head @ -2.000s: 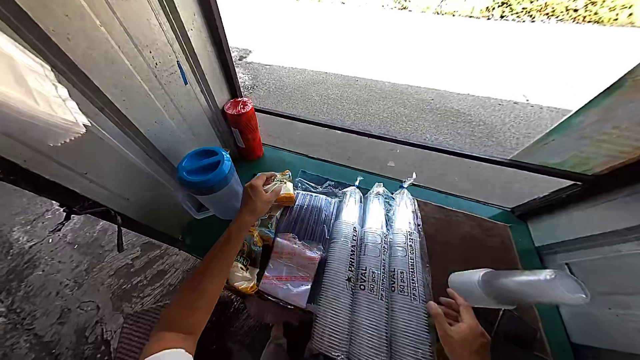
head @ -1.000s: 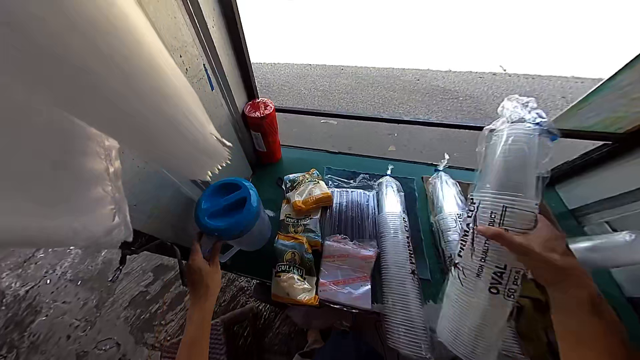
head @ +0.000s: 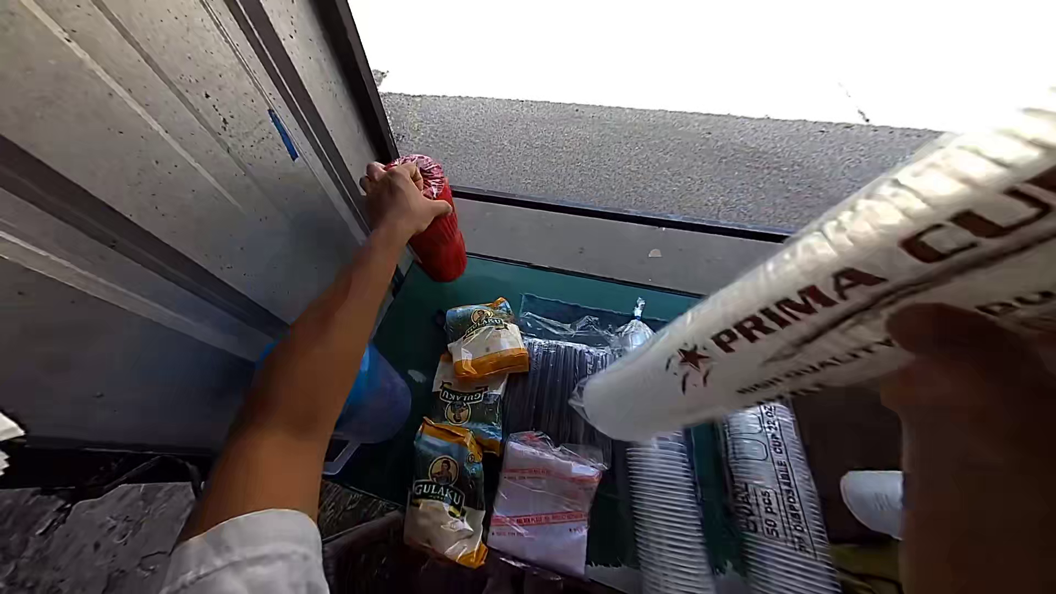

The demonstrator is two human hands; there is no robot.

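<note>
My left hand (head: 402, 198) grips the top of a red plastic-wrapped roll or stack (head: 440, 239) standing in the far left corner of the green shelf. My right hand (head: 965, 371) is closed around a plastic-wrapped sleeve of cups (head: 792, 297), held tilted over the shelf and close to the camera. Below the sleeve lie two more sleeves of clear cups, one (head: 670, 511) partly hidden and another (head: 775, 495) beside it. Left of them are a pack of dark straws (head: 557, 379), a pink-white plastic packet (head: 544, 503) and several Gulaku sugar packs (head: 448, 495).
A blue-lidded pitcher (head: 375, 396) stands behind my left forearm, against the grey metal wall (head: 165, 165). The window ledge (head: 594, 239) borders the green shelf (head: 503, 272). A white cylindrical end (head: 874, 499) shows at the right.
My left hand has moved from the pitcher to the red roll. The sleeve that my right hand held upright a second ago is out of clear view; a sleeve is now held slanting across the right side.
</note>
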